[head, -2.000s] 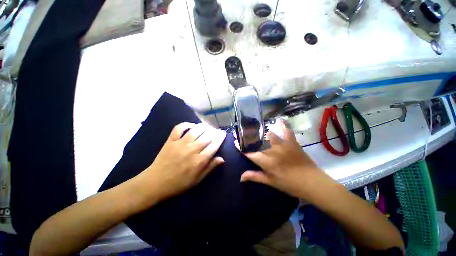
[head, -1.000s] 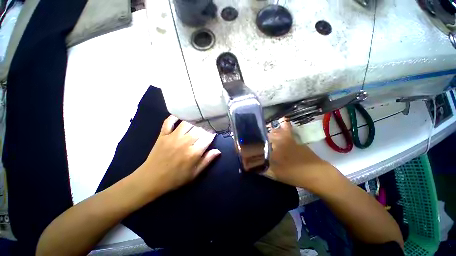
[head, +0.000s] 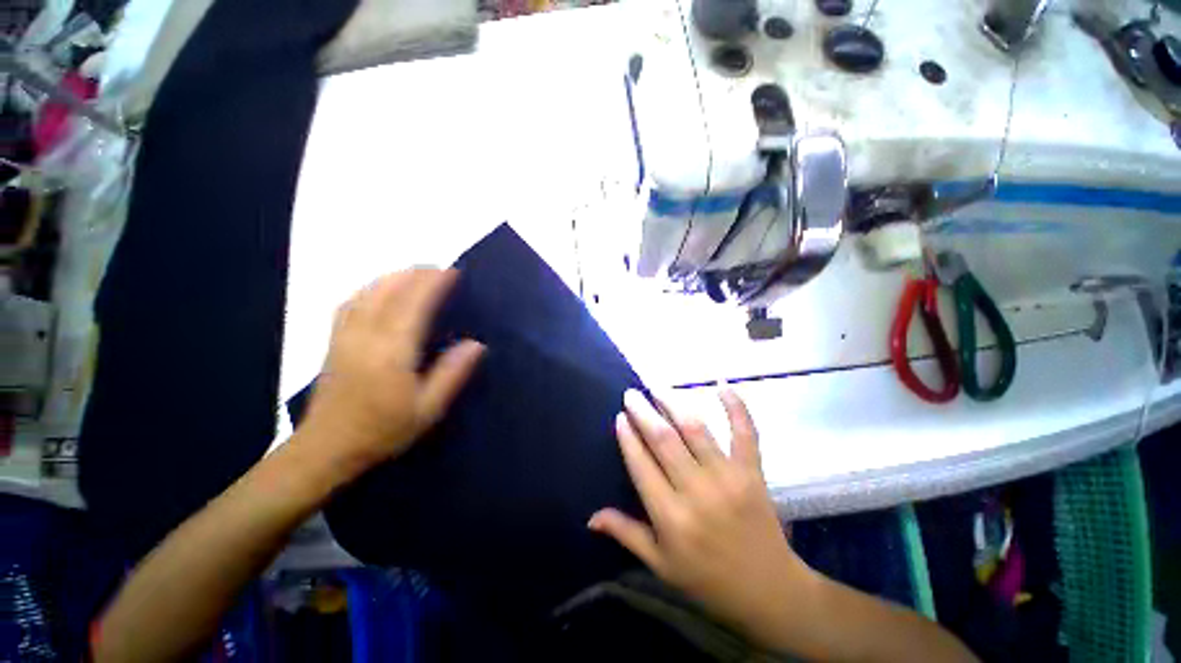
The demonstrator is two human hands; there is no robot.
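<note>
A black garment panel (head: pixel 531 350) lies in front of me on the white machine table, one corner pointing away from me, its near part hanging over the table edge. My left hand (head: pixel 389 363) is at the panel's left side, fingers spread, slightly blurred; whether it pinches cloth I cannot tell. My right hand (head: pixel 693 486) lies flat with spread fingers at the panel's right edge. The sewing machine head (head: pixel 829 194) is to the right beyond the cloth, and the panel is clear of the needle area.
A long black cloth (head: pixel 194 259) lies along the left side. Snips with red and green handles (head: pixel 952 337) lie under the machine arm. A green mesh basket (head: pixel 1101 557) stands below the table at right. Blue mesh crates are below the table edge. Grey-beige cloth (head: pixel 395 36) lies at the back left.
The panel and both hands have come away from the needle area, toward the left and nearer the table edge. My left hand has shifted along the panel's left side. The camera view has also shifted.
</note>
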